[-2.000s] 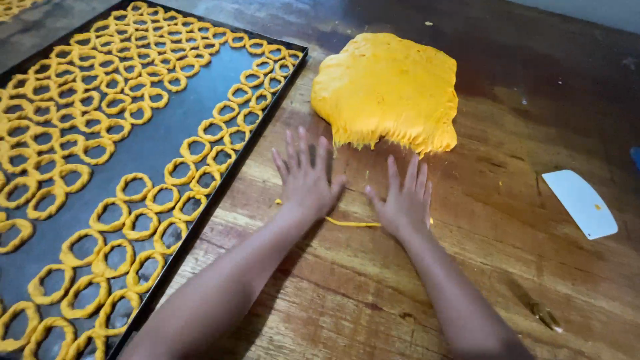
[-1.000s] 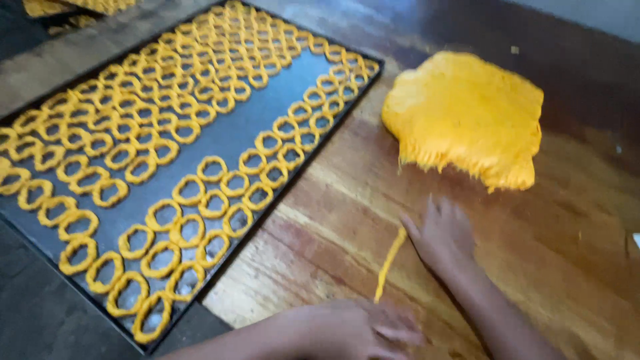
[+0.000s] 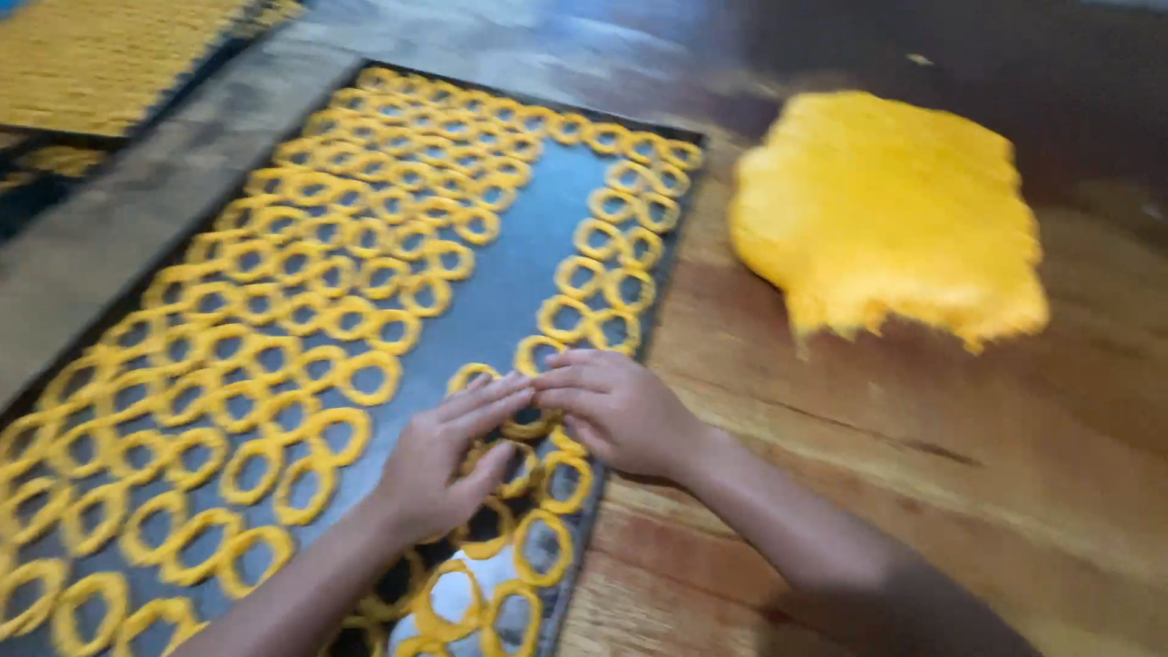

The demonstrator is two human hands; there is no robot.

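Observation:
Many yellow dough rings [image 3: 367, 378] lie in rows on a dark metal baking tray [image 3: 511, 274], with a bare strip between two groups. Over the tray's right part are both hands, their fingertips meeting. My left hand [image 3: 456, 456] is palm down with its fingers stretched out, near a ring partly hidden under it. My right hand [image 3: 616, 406] bends its fingers toward the left one, above the rings by the tray's right edge. Whether either hand holds dough cannot be seen. A large slab of yellow dough [image 3: 894, 210] with a ragged near edge rests on the wooden table.
The wooden table [image 3: 821, 493] extends along the right side of the tray. Another tray filled with yellow pieces [image 3: 100, 64] stands at the upper left. A small scrap [image 3: 920, 59] lies on the table beyond the dough slab.
Both hands have moved from the table onto the tray's right part. The dough strand seen on the table before no longer shows there. The view has swung left.

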